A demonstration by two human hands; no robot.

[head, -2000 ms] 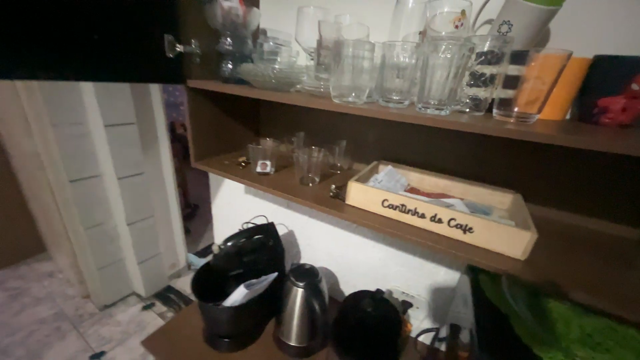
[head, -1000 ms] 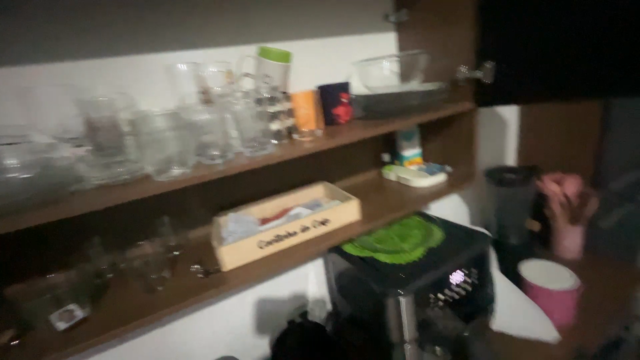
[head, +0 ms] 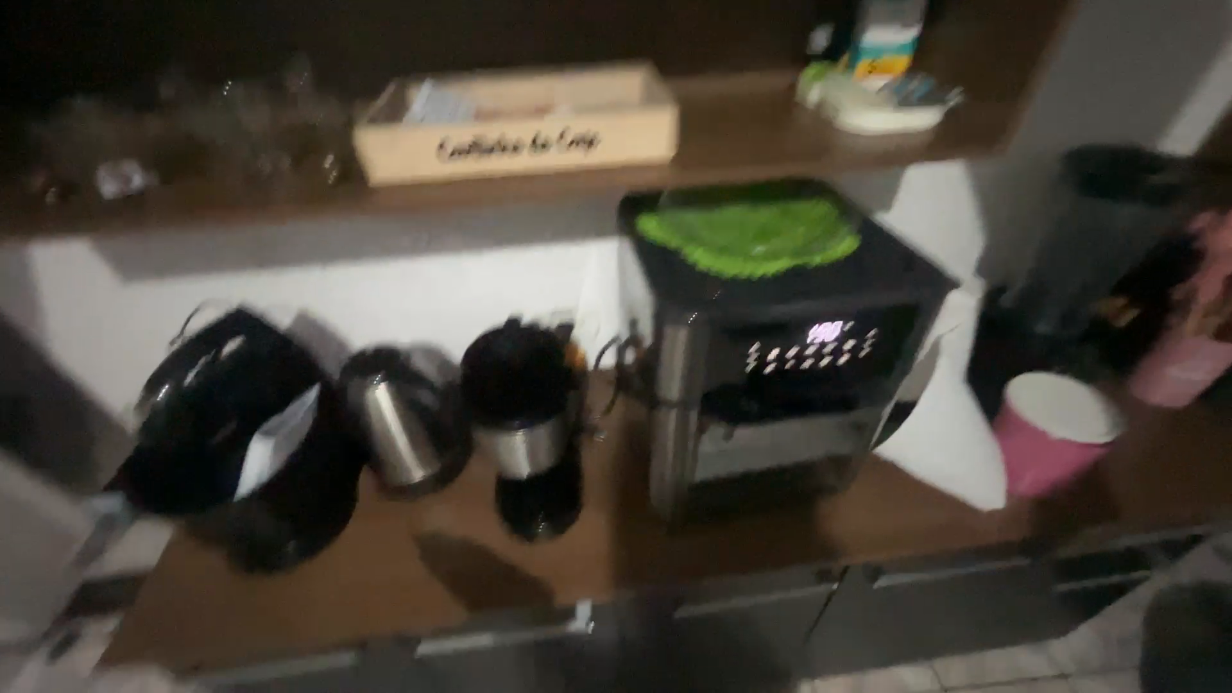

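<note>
Neither my left hand nor my right hand shows in the head view. A black air fryer oven (head: pixel 799 346) with a lit display stands on the wooden counter, a green mat (head: pixel 751 236) lying on its top. To its left are a coffee maker (head: pixel 525 423) in black and steel, a steel kettle (head: pixel 397 428) and a large black appliance or vessel (head: pixel 231 433) with a white paper against it. A light wooden box (head: pixel 520 149) bearing writing holds packets on the shelf above. The picture is blurred.
Blurred glasses (head: pixel 241 130) stand left on the shelf (head: pixel 741 125); small packages and a pale tray (head: pixel 890 111) lie at its right. A white cloth or paper (head: pixel 948 433), a pink container (head: pixel 1054 433) and a dark bin-like vessel (head: pixel 1102 231) are on the right. Cabinet fronts (head: pixel 924 597) run below.
The view has swung right and then down, from the shelves of glassware to the counter. No object has plainly moved.
</note>
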